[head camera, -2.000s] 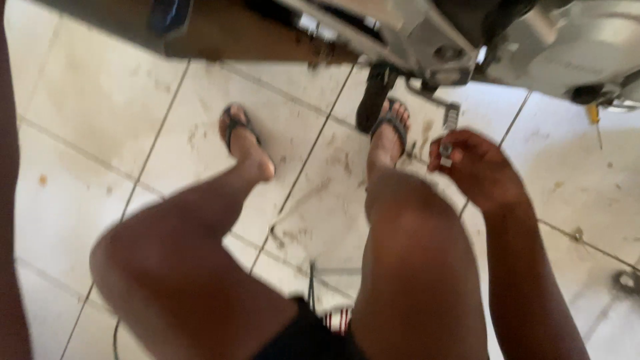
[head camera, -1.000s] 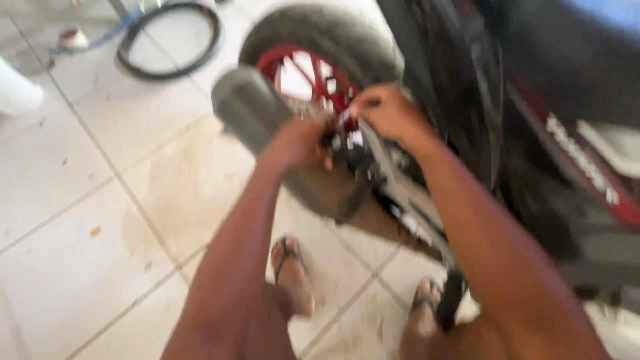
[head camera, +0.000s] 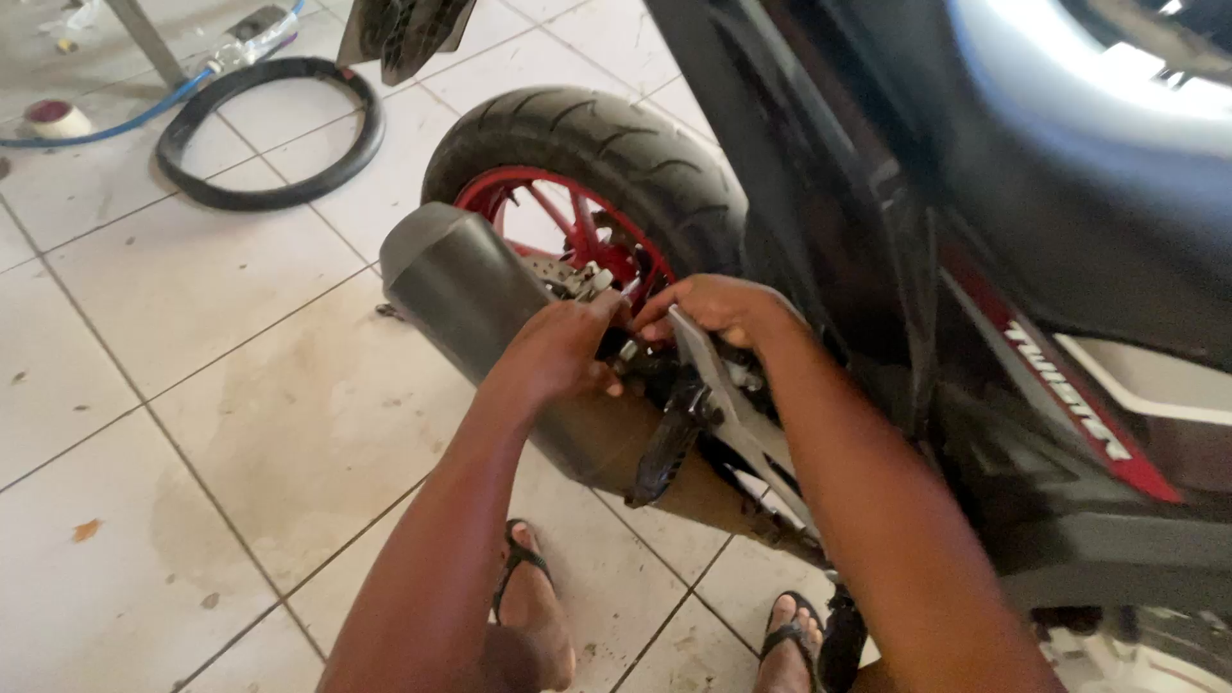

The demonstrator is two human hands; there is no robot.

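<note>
A motorcycle's rear wheel with a red rim (head camera: 577, 217) and black tyre (head camera: 616, 135) stands beyond the exhaust muffler (head camera: 467, 289). Over the muffler reaches my left hand (head camera: 570, 346), its fingers bent among the small metal parts near the wheel hub. Close to its right, my right hand (head camera: 712, 306) has its fingertips at the same parts, behind the upper end of a grey metal bracket (head camera: 717, 380). The fingertips nearly meet; whether either hand grips a part is hidden. A black footpeg (head camera: 666, 452) hangs below, and part of the brake disc (head camera: 547, 269) shows left of the hub.
Dark body panels (head camera: 866, 241) of the motorcycle fill the right side. A black rubber ring, perhaps an inner tube (head camera: 173, 159), lies on the tiled floor beside a blue hose (head camera: 144, 120) and a white-and-maroon roll (head camera: 58, 117). My sandalled feet are below the exhaust.
Two seconds ago my right hand held a small metal part near a spring, low by the motorcycle. Since one second ago both hands have stayed near the rear hub. The view has swung to the rear wheel.
</note>
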